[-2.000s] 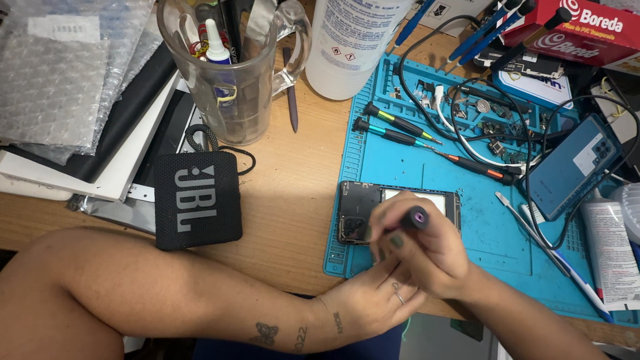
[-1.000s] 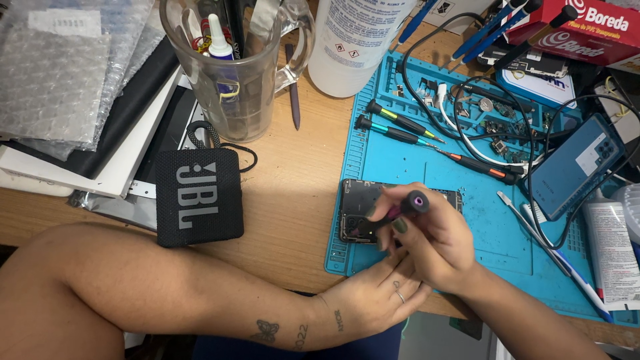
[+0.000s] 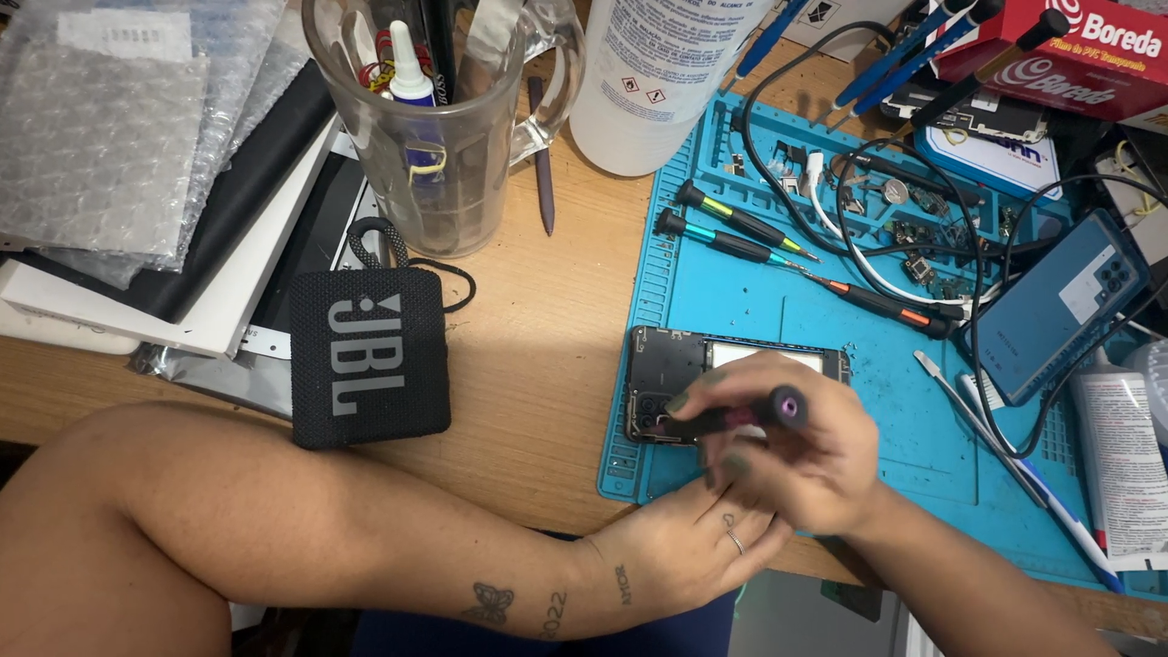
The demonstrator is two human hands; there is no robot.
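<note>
An opened smartphone (image 3: pixel 671 365), its dark inner cover and camera module exposed, lies near the left edge of a blue silicone repair mat (image 3: pixel 903 438). My right hand (image 3: pixel 794 438) grips a dark screwdriver (image 3: pixel 744 417) with a purple-ringed cap. The tool slants down leftward over the phone's camera end; its tip is blurred. My left hand (image 3: pixel 693 547) rests palm down at the mat's front edge, under the right hand, beside the phone's lower edge. Its fingertips are hidden, so whether it holds anything does not show.
Precision screwdrivers (image 3: pixel 739 214), cables and small parts in mat compartments lie behind. A blue phone (image 3: pixel 1063 310), a brush (image 3: pixel 1031 474) and a tube (image 3: pixel 1127 456) are at right. A JBL speaker (image 3: pixel 372 356), glass mug (image 3: pixel 429 155) and plastic bottle (image 3: pixel 652 82) stand left and behind.
My right hand and the screwdriver have shifted left and down from over the phone's middle to its camera end, which showed more fully two seconds ago. My left hand stays nearly in place.
</note>
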